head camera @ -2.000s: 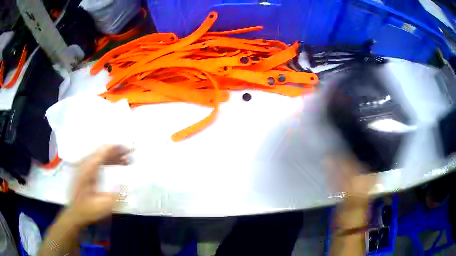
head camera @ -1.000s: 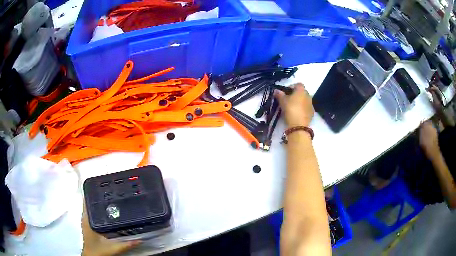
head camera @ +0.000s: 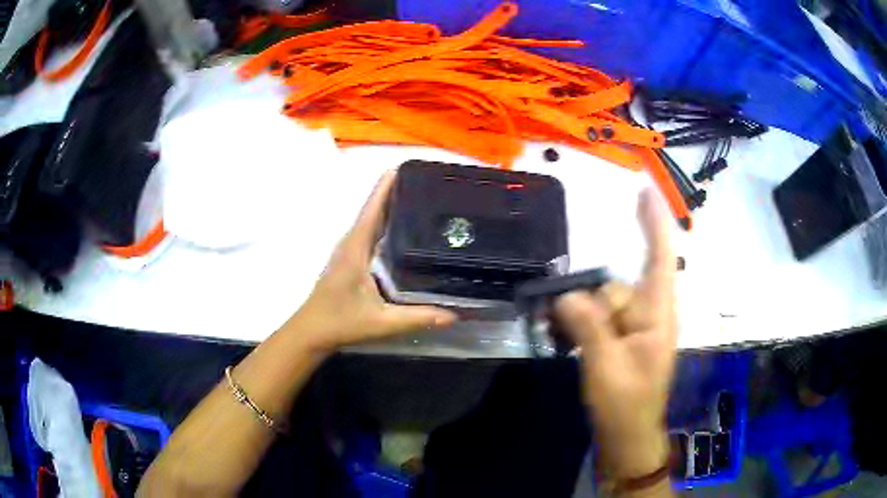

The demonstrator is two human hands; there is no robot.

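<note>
A black power bank (head camera: 477,219) with a round silver badge is in front of me near the bench's front edge, its ported face up. A clear or milky sleeve shows around its lower part. My left hand (head camera: 365,292) grips it from the left, thumb along its front. My right hand (head camera: 618,321) holds short black charging cables (head camera: 564,284) at the unit's lower right corner; they are blurred, so their number and whether they touch the unit cannot be told.
Orange carry straps (head camera: 418,92) lie heaped behind the unit. Black cables (head camera: 700,112) lie right of them, before a blue bin (head camera: 681,49). A crumpled white bag (head camera: 214,175) is at left, beside black units (head camera: 112,146). Another black unit (head camera: 827,199) stands at right.
My right hand has come back from the cable pile with black cables, to the unit's lower right. The view has swung right, so the left-held unit now sits nearer the middle.
</note>
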